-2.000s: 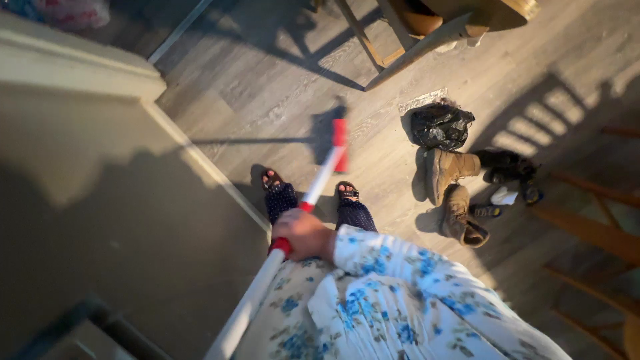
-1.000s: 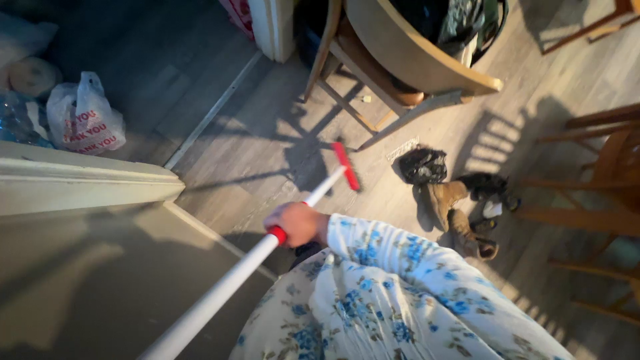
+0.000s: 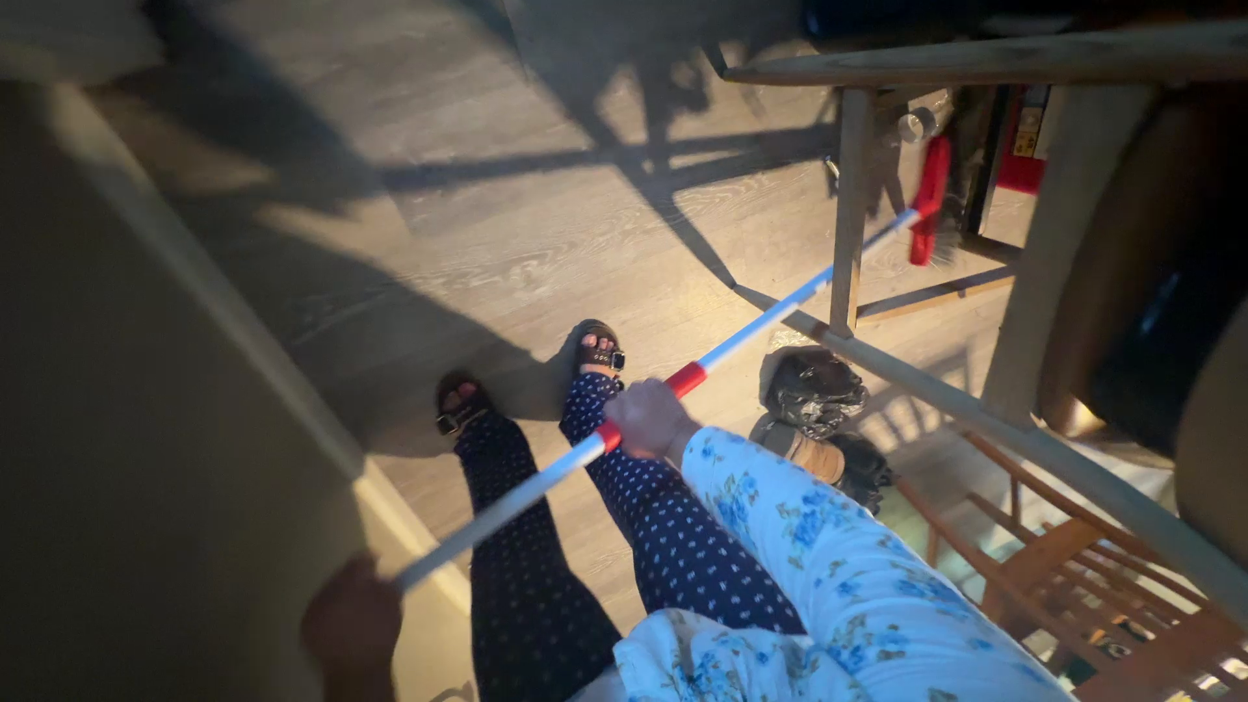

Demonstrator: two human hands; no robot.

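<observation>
A broom with a white pole [image 3: 765,320] and a red head [image 3: 930,200] runs diagonally across the head view. My right hand [image 3: 651,419], in a blue-flowered sleeve, is closed around the pole between two red collars. Lower left, in shadow, my left hand [image 3: 353,616] is closed on the pole's near end. The broom head is blurred and lies beyond a wooden chair leg [image 3: 848,210], low near the floor; whether it touches the floor I cannot tell.
My sandaled feet stand on the wood-look floor [image 3: 546,244]. A wall with a baseboard [image 3: 395,507] runs along the left. A black plastic bag [image 3: 814,390] and brown footwear [image 3: 817,456] lie right of my feet. Another wooden chair [image 3: 1043,561] stands lower right.
The broom head has moved right, from open floor to behind the chair's leg. My left hand has come into view on the pole. The view has shifted.
</observation>
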